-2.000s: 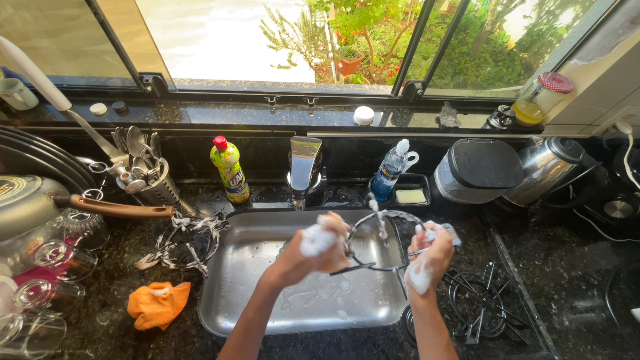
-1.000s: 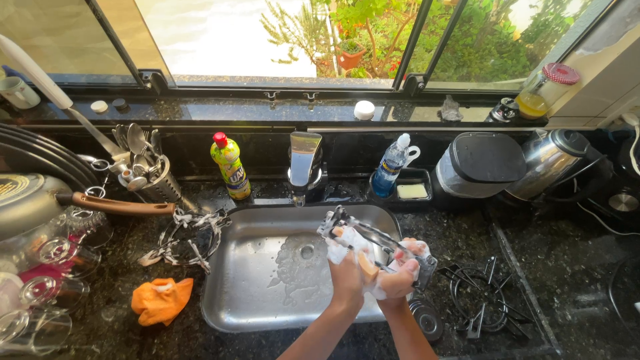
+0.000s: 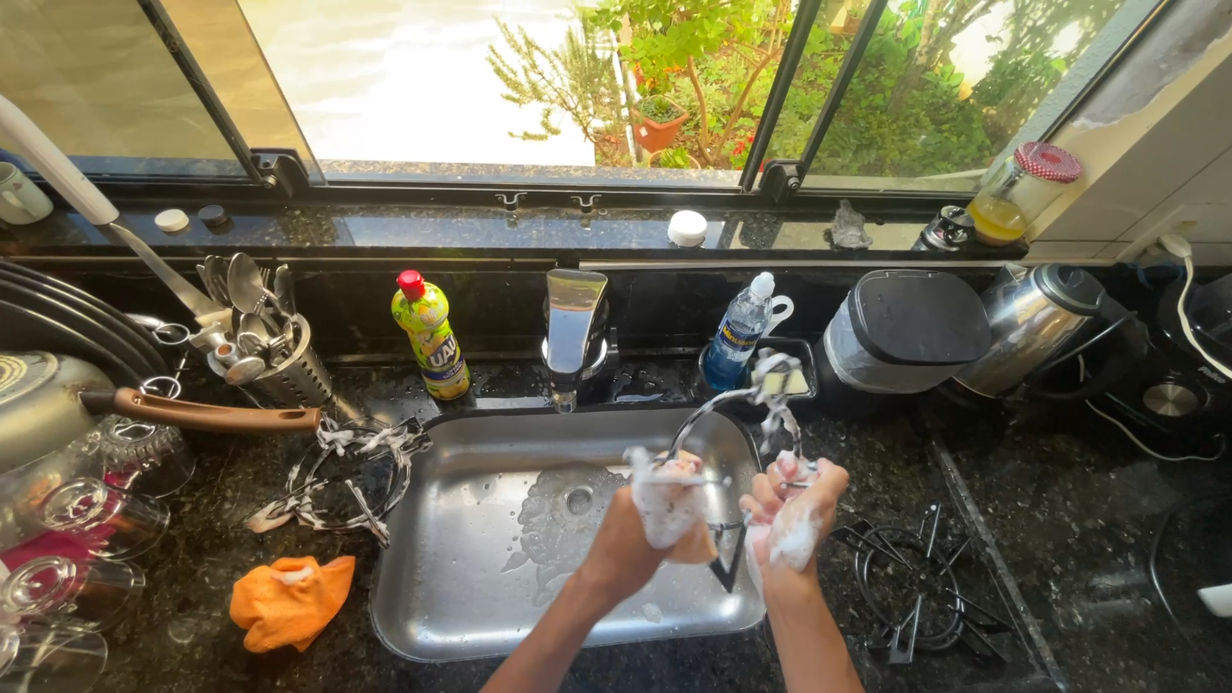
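Note:
Over the right half of the stainless steel sink (image 3: 462,616) I hold a round black stove grate (image 3: 712,404) coated in suds. My left hand (image 3: 664,510), thick with foam, grips the grate's left side. My right hand (image 3: 794,515), also foamy, grips its right side; foam hides some of the fingers, and whether a sponge is in either hand I cannot tell. A second soapy grate (image 3: 356,476) lies on the counter left of the sink. To the right of the sink rests another grate (image 3: 914,577), with no suds visible on it.
Behind the sink stand a faucet (image 3: 575,332), a yellow-green detergent bottle (image 3: 431,337) and a bottle of blue liquid (image 3: 739,332). An orange cloth (image 3: 291,602) lies at left, near upturned glasses (image 3: 87,505) and a brown-handled pan (image 3: 202,409). An electric kettle (image 3: 1030,327) stands at right.
My hands have moved apart from where they were bunched together one second ago, and the held grate has turned between them. The grates on the counter stay where they were.

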